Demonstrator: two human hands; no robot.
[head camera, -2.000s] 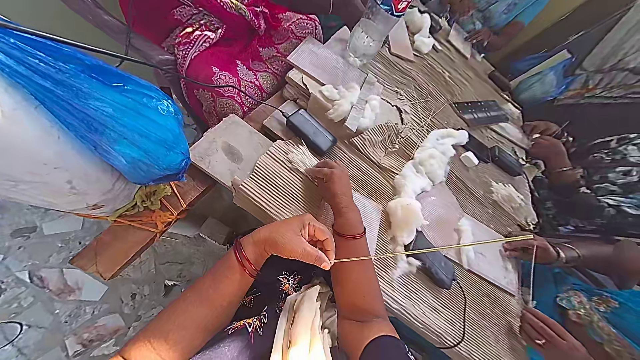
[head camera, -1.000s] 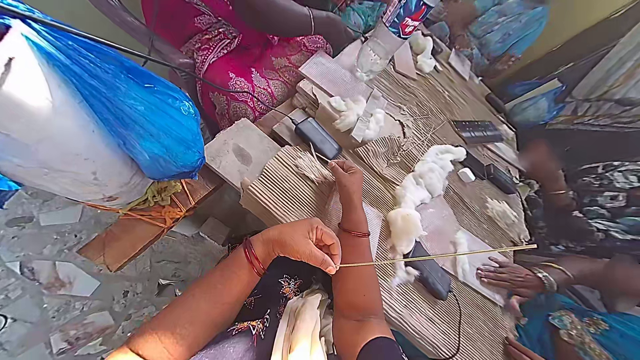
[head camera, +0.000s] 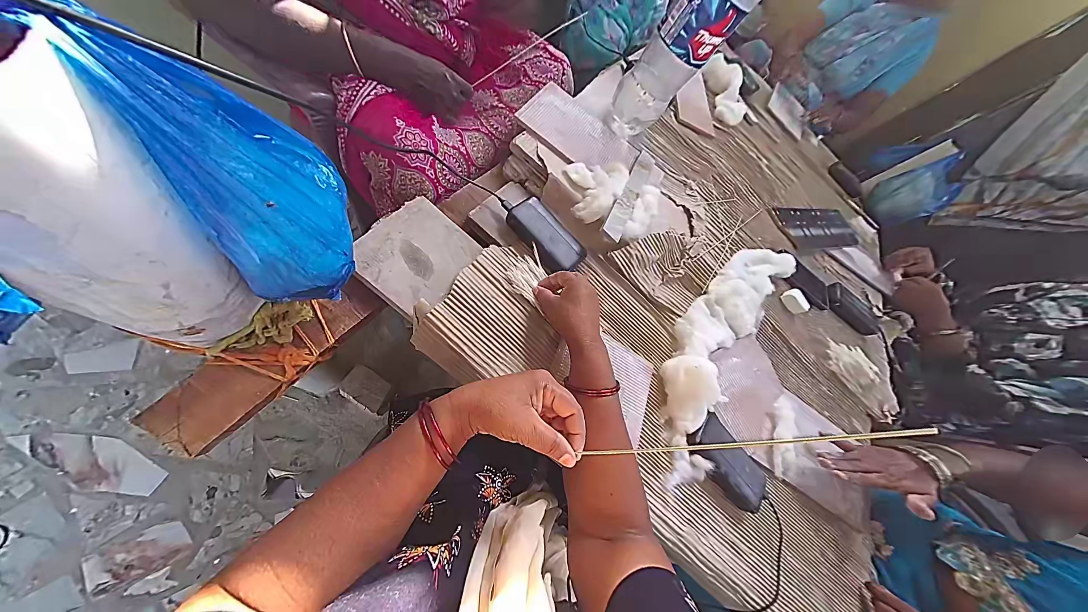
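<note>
My left hand (head camera: 527, 416) pinches the near end of a long thin golden rod (head camera: 790, 441), which points right across the table. Beyond it, my right hand (head camera: 568, 308) has its fingers bent together at a bunch of thin pale sticks or fibres (head camera: 524, 277) on ribbed cardboard (head camera: 489, 319). Whether its fingertips grip any of them cannot be told. A long tuft of white cotton (head camera: 714, 327) lies to the right of my right hand. A black power adapter (head camera: 544, 234) rests just above the bunch, and another (head camera: 731, 463) lies under the rod.
A co-worker's hand (head camera: 884, 472) rests near the rod's far end. A clear bottle (head camera: 650, 85) stands at the back among boards. A stone tile (head camera: 416, 251) lies at the table's left corner. A blue plastic bag (head camera: 280, 187) and a white sack bound to a wooden beam (head camera: 212, 399) are at left.
The co-worker's hand that was at the rod's far end two seconds ago now lies flat on the board below it. My left hand keeps its pinch on the rod.
</note>
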